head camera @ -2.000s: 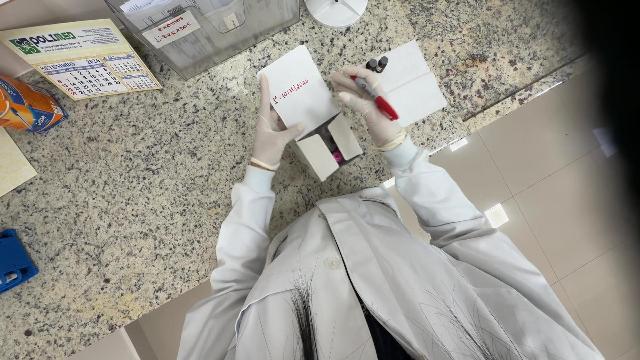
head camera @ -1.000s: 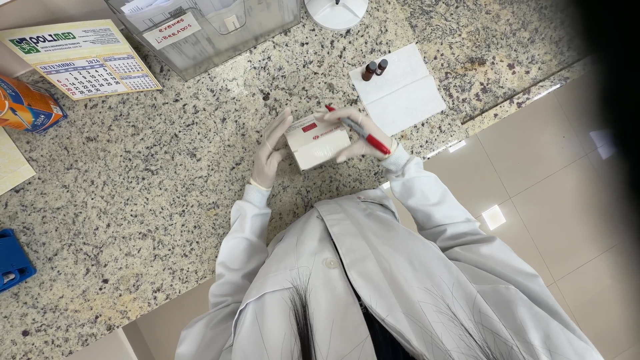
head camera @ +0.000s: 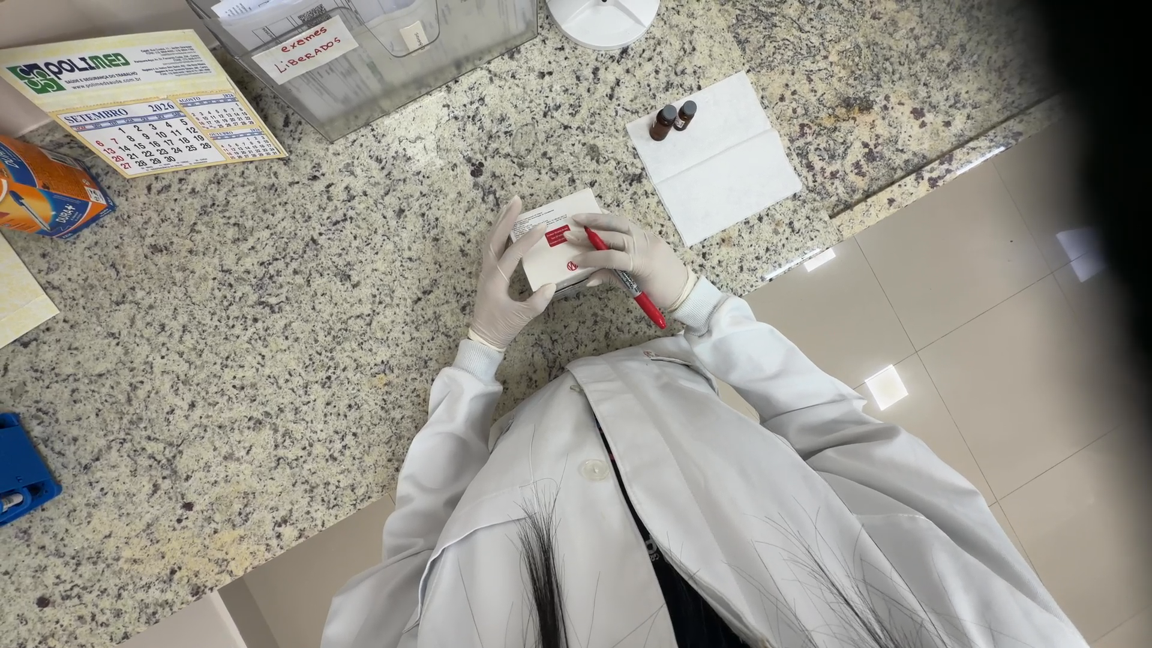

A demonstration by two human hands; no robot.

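A small white cardboard box (head camera: 551, 243) with red print is held between my two gloved hands, over the granite counter. My left hand (head camera: 506, 279) grips its left side, the thumb at the near corner. On the right side, my right hand (head camera: 641, 259) holds the box and also a red marker pen (head camera: 650, 310), which slants across the fingers. The box's underside is hidden. To the right, two small dark brown vials (head camera: 662, 123) with black caps stand side by side on an unfolded white paper (head camera: 724, 166).
A clear plastic file holder (head camera: 396, 99) with papers stands at the back, beside a calendar (head camera: 144, 99). An orange and blue carton (head camera: 45, 189) and a blue plastic object (head camera: 22, 468) lie left. A round white base (head camera: 603, 20) is at the top. The counter edge (head camera: 832, 225) runs along the right.
Two seconds ago the box was open, with its white flap raised and bearing red handwriting. It has since been closed and turned, and its printed face now shows. The marker has stayed in my right hand.
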